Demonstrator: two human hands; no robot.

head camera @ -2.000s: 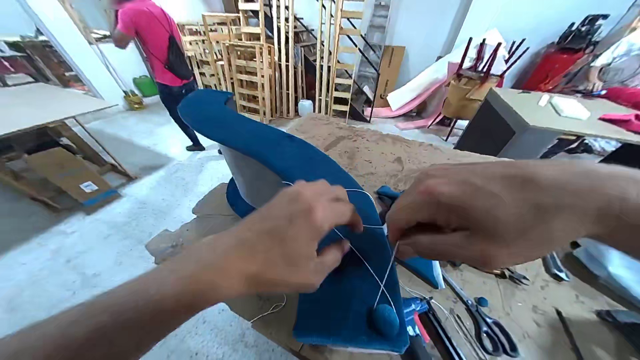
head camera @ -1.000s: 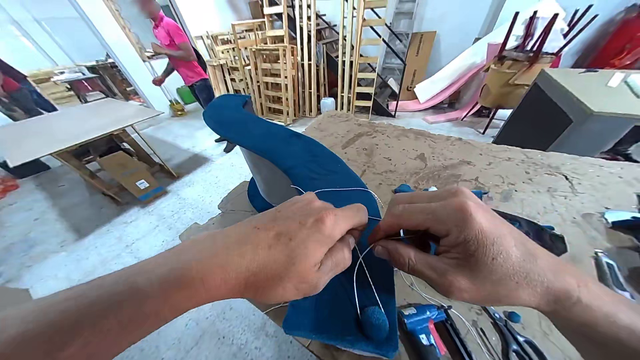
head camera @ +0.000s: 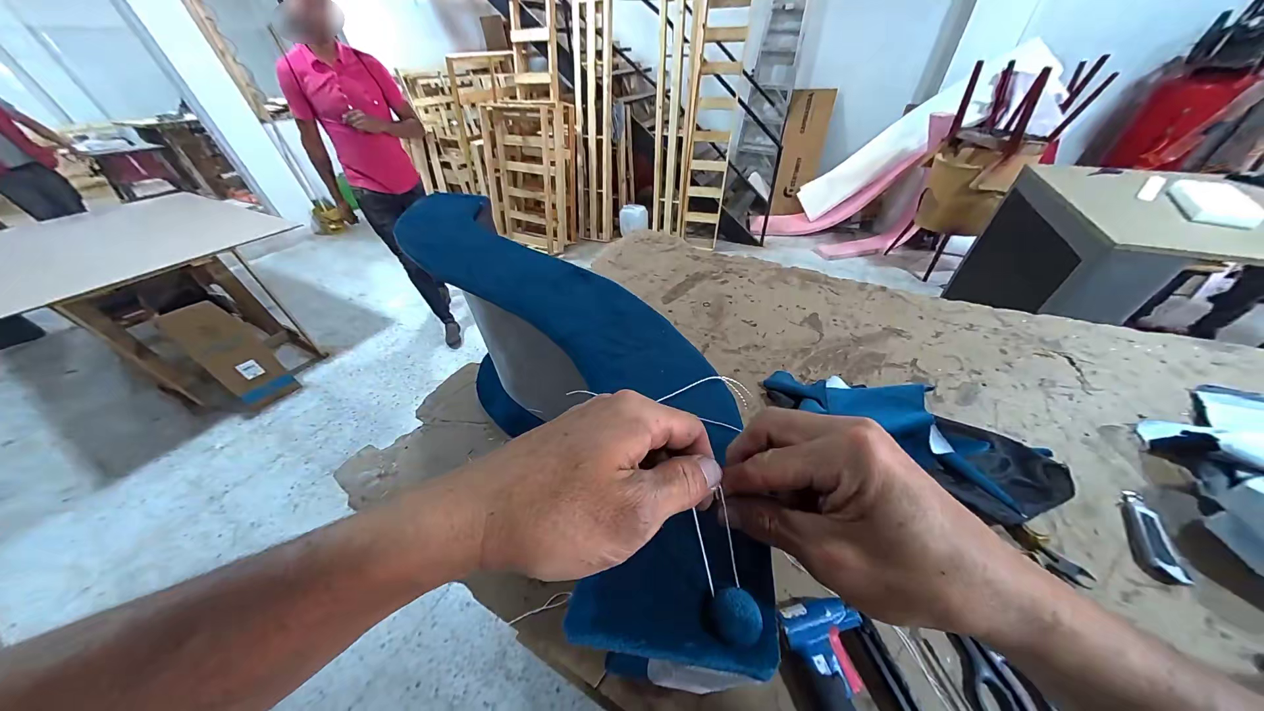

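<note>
A curved piece covered in blue fabric (head camera: 612, 316), with a grey inner side, lies on the worktable. Near its close end rests a fabric-covered blue button (head camera: 736, 616), from which two strands of white cord (head camera: 703, 553) run up to my fingers. My left hand (head camera: 612, 484) pinches the cord between thumb and forefinger. Touching it fingertip to fingertip, my right hand (head camera: 839, 494) also grips the cord. More cord loops over the blue fabric just beyond both hands. The fingers hide the place where the strands meet.
On the cardboard-covered worktable (head camera: 889, 316) lie blue fabric scraps (head camera: 889, 415), pliers (head camera: 1052, 558), a utility knife (head camera: 1153, 538), a blue tool (head camera: 820, 637) and scissors (head camera: 987, 676). A person in a pink shirt (head camera: 351, 118) stands beyond, left of wooden frames (head camera: 533, 168).
Both hands have come together at the cord, above the button. The person in pink, turned sideways earlier, now faces this way and appears closer.
</note>
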